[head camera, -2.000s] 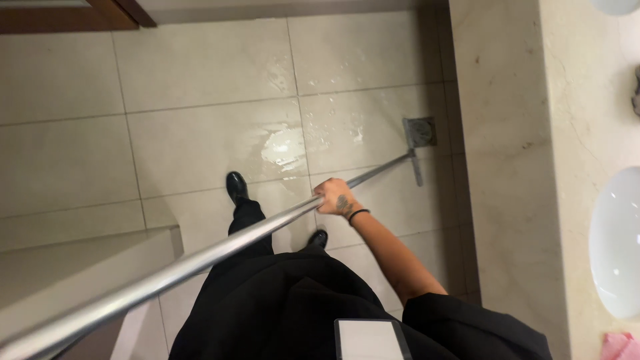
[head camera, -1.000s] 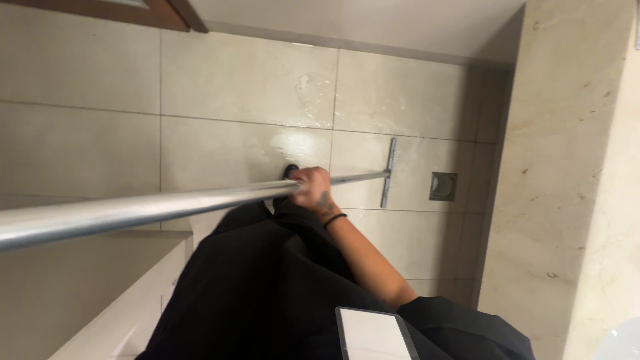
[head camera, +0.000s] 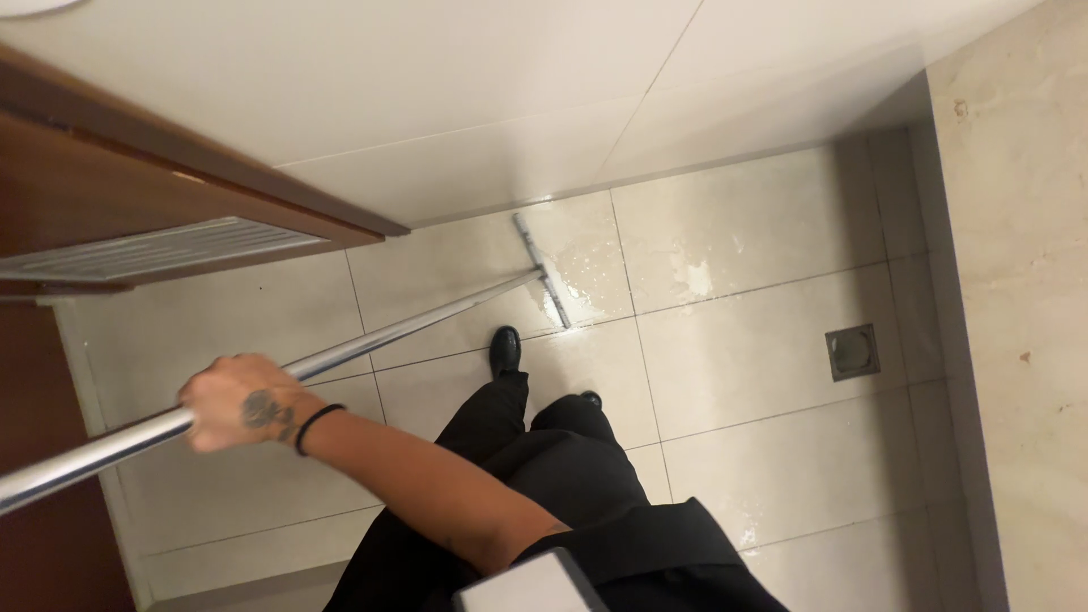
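Note:
My right hand (head camera: 246, 403), with a tattoo on its back and a black band at the wrist, is closed around the metal pole (head camera: 374, 338) of a floor squeegee. The pole runs from the left edge of the view up to the right, to the squeegee head (head camera: 542, 272). That narrow head lies on the tiled floor close to the wall, its right side touching a shiny patch of water (head camera: 586, 276). More wet marks (head camera: 693, 276) show to the right of it. My left hand is not in view.
A brown wooden door (head camera: 127, 187) with a louvred vent stands at the upper left, beside a pale wall (head camera: 476, 102). A square floor drain (head camera: 852, 352) is at the right, near a stone counter (head camera: 1020, 340). My black shoe (head camera: 506, 350) is just below the squeegee head.
The squeegee head has moved away from the floor drain to the wet floor near the door and wall. My right hand has moved left, still around the pole. The view has shifted and turned.

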